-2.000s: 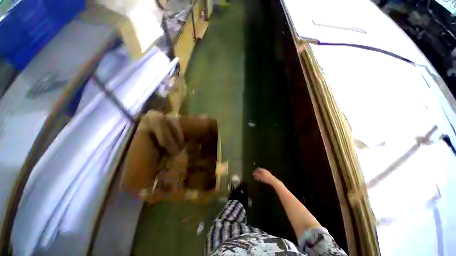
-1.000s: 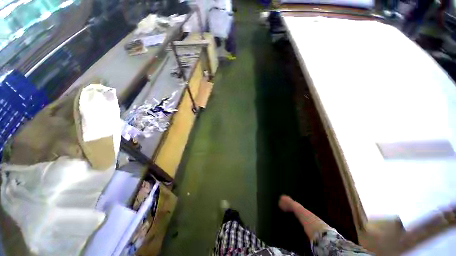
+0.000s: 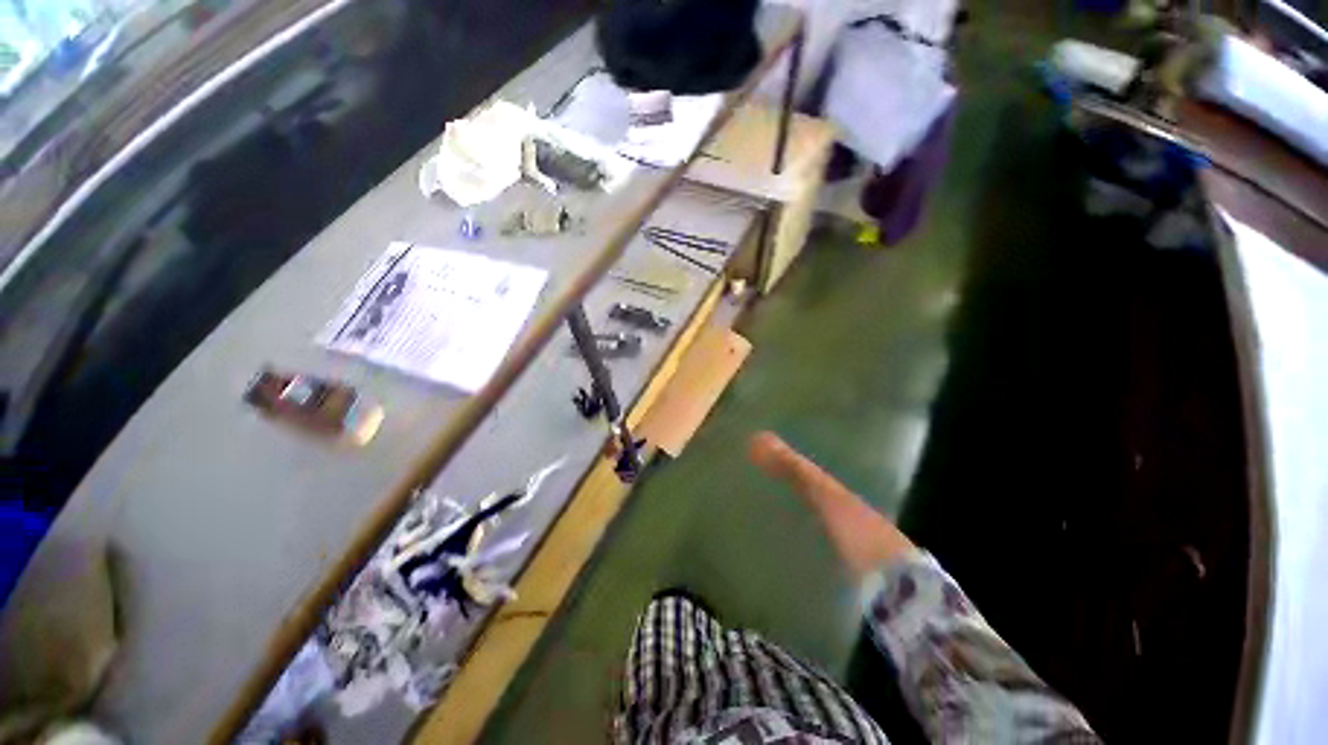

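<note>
My right hand [image 3: 775, 456] hangs over the green floor in the middle of the view, small and blurred, with nothing visible in it; its finger pose is unclear. My left hand is out of the picture. A grey shelf [image 3: 190, 495] lies to the left. On it are a printed white sheet [image 3: 434, 313] and a dark brown block-like object [image 3: 303, 399] with a pale end. Pale and dark scraps [image 3: 423, 575] lie in a heap on the lower shelf.
Crumpled pale cloth [image 3: 488, 153] and a black item [image 3: 677, 44] lie farther along the shelf. Metal posts stand at its edge. A brown board [image 3: 696, 390] juts towards the green aisle [image 3: 728, 510]. A white-topped table [image 3: 1296, 379] borders the right.
The view has moved up the aisle and turned left. The cardboard box has left view, and the printed sheet and brown object now show. My right arm still hangs over the aisle.
</note>
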